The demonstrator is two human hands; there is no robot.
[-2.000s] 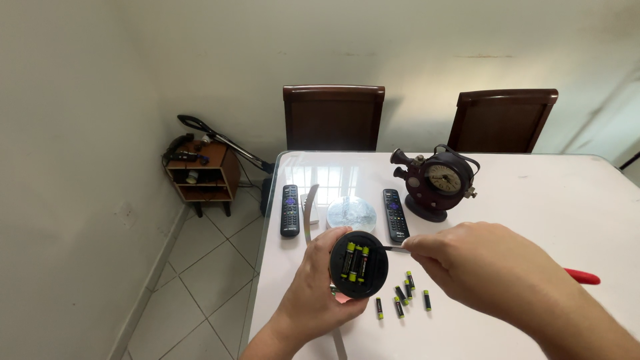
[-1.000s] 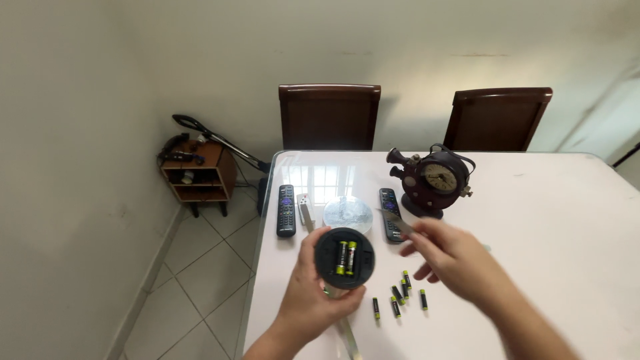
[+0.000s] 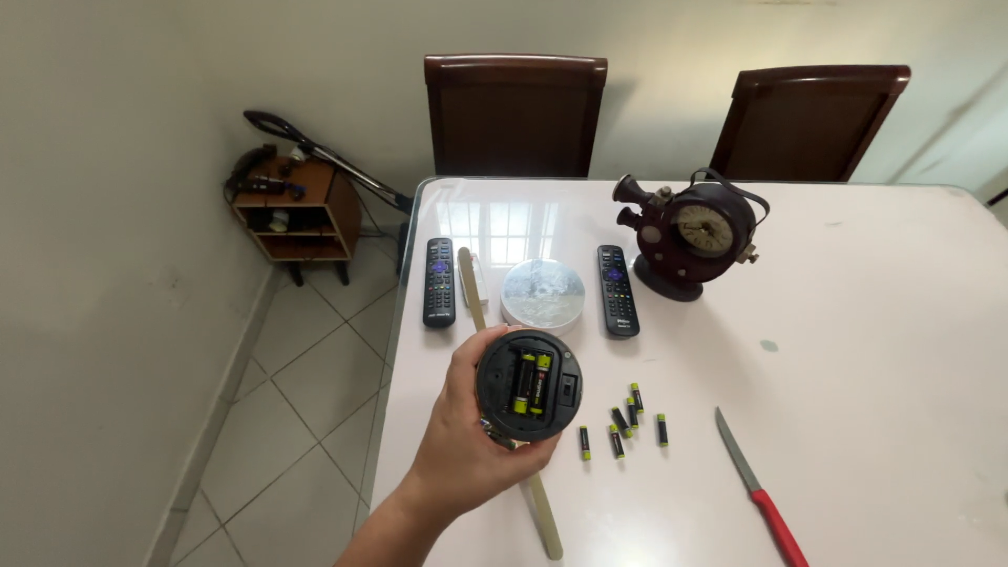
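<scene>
My left hand (image 3: 465, 441) grips a round black device (image 3: 492, 386) by its sides, its underside facing up. The battery compartment in it is uncovered, with two black and lime-green batteries (image 3: 531, 383) side by side inside. A long flat strip (image 3: 545, 516) runs out above and below the device; whether it is attached cannot be told. To the right, several loose batteries (image 3: 631, 413) lie on the white table. A knife with a red handle (image 3: 776, 528) rests farther right. My right hand is out of view.
Two black remote controls (image 3: 439, 283) (image 3: 618, 291) flank a round silvery-white disc-shaped box (image 3: 543, 294). A dark vintage-style clock (image 3: 685, 236) stands behind them on the table (image 3: 890, 315). Two wooden chairs (image 3: 516, 118) are at the far edge. A small wooden cabinet (image 3: 339, 209) stands at the left.
My right hand, holding a knife over the table earlier, has left the view. The red-handled knife now lies on the table at the right. My left hand still holds the device.
</scene>
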